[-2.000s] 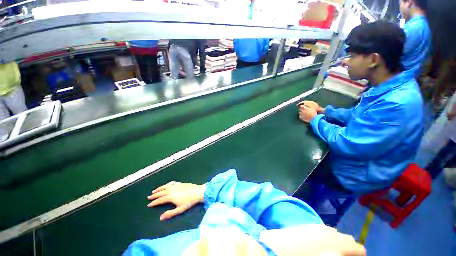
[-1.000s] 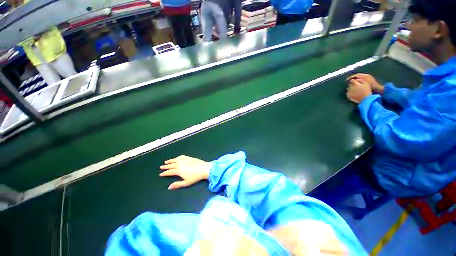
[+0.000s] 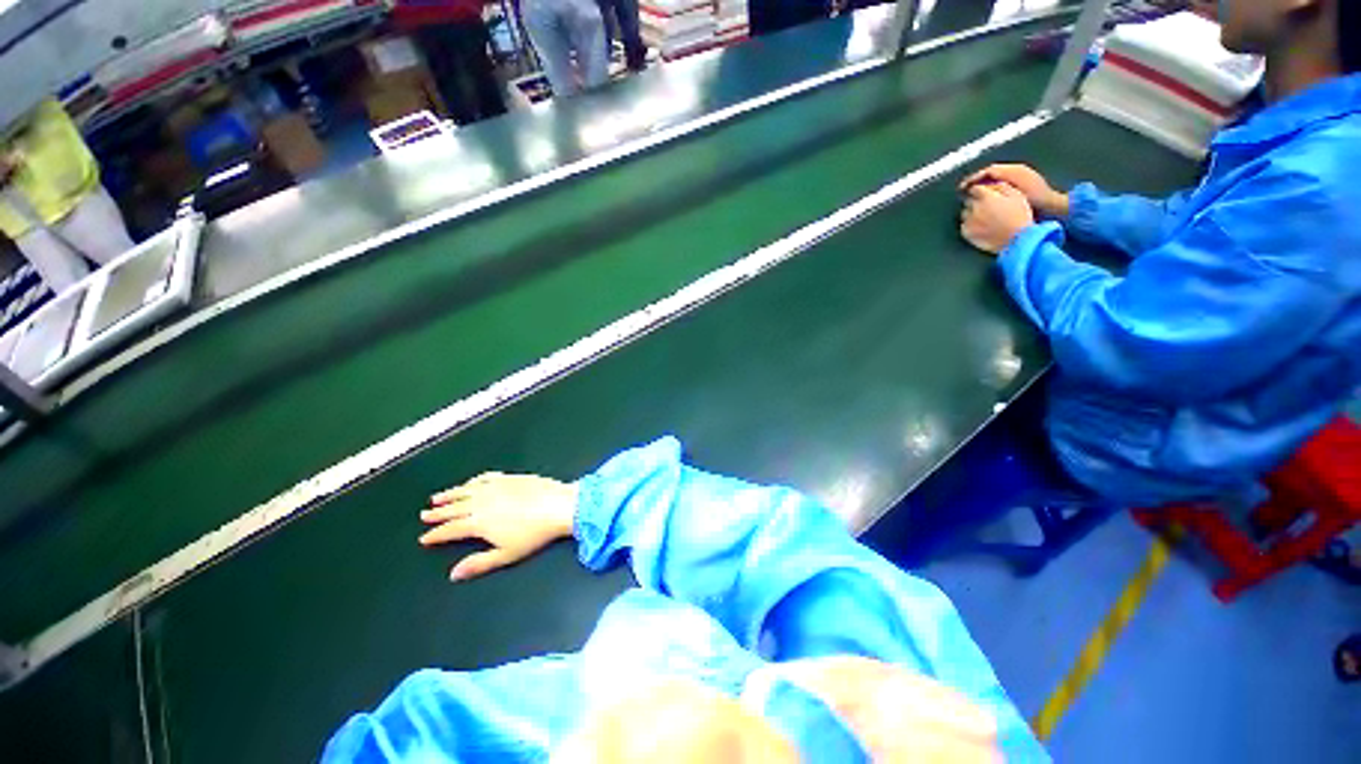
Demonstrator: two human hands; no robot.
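My right hand (image 3: 505,520) lies palm down on the dark green worktop (image 3: 746,418), left of centre, with fingers apart and nothing in it. Its blue sleeve reaches in from the lower right. My other arm is folded across in front at the bottom edge. A pale, overexposed shape there seems to be my left hand (image 3: 896,714). Its fingers are washed out, and whether it holds anything cannot be seen.
A white rail (image 3: 597,346) divides the worktop from the green conveyor belt (image 3: 448,321). White-framed trays (image 3: 127,296) lie at far left. A person in blue (image 3: 1194,321) sits at right, hands together on the worktop, beside stacked white-and-red items (image 3: 1164,82) and a red stool (image 3: 1299,500).
The view has tilted and shifted, moving the scene up and left since one second ago. My right hand stays flat on the worktop. The seated person's hands are still together.
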